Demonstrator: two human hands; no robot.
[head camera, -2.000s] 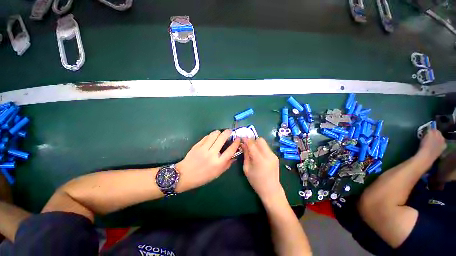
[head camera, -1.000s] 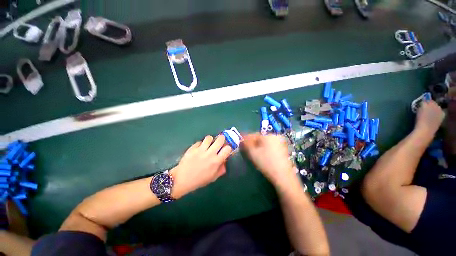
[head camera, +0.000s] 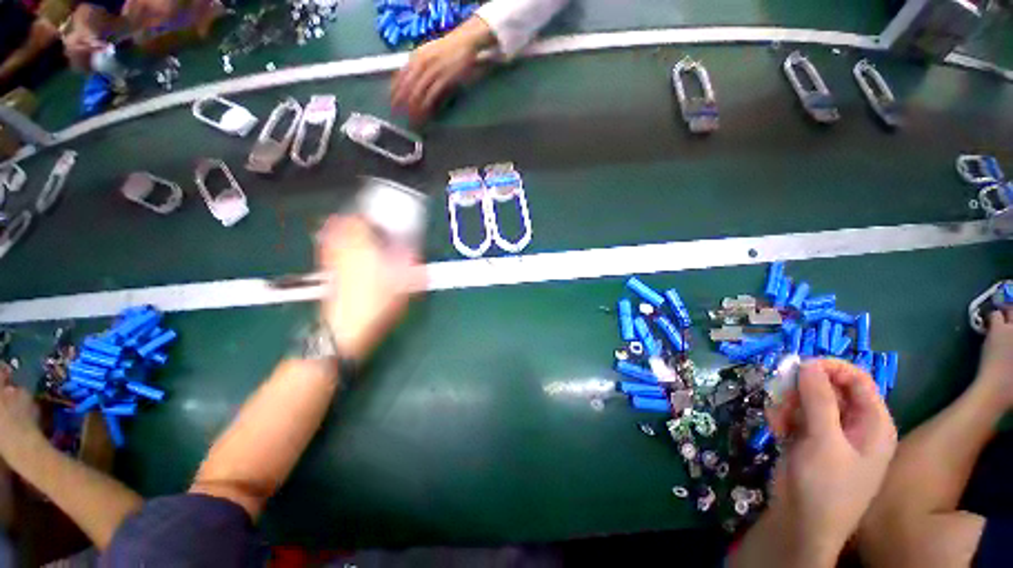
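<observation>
My left hand (head camera: 372, 277) is blurred and reaches over the white strip, holding a blurred whitish loop housing (head camera: 394, 211) at its fingertips. Two fitted units (head camera: 470, 211) with blue bars lie side by side just right of it, block ends away from me. My right hand (head camera: 831, 427) is over the right side of the mixed parts pile (head camera: 722, 383), thumb and fingertip pinching a small whitish piece (head camera: 788, 377); its exact kind is unclear.
Loose housings (head camera: 314, 130) lie along the central lane beyond the white strip (head camera: 622, 264). Another person's hand (head camera: 439, 69) reaches in from the far side. Another blue pile (head camera: 120, 361) lies at left. Neighbours' arms (head camera: 944, 455) show at both sides.
My left hand has moved forward and left across the strip. My right hand has moved right to the pile. A second fitted unit now lies beside the first. The view has shifted.
</observation>
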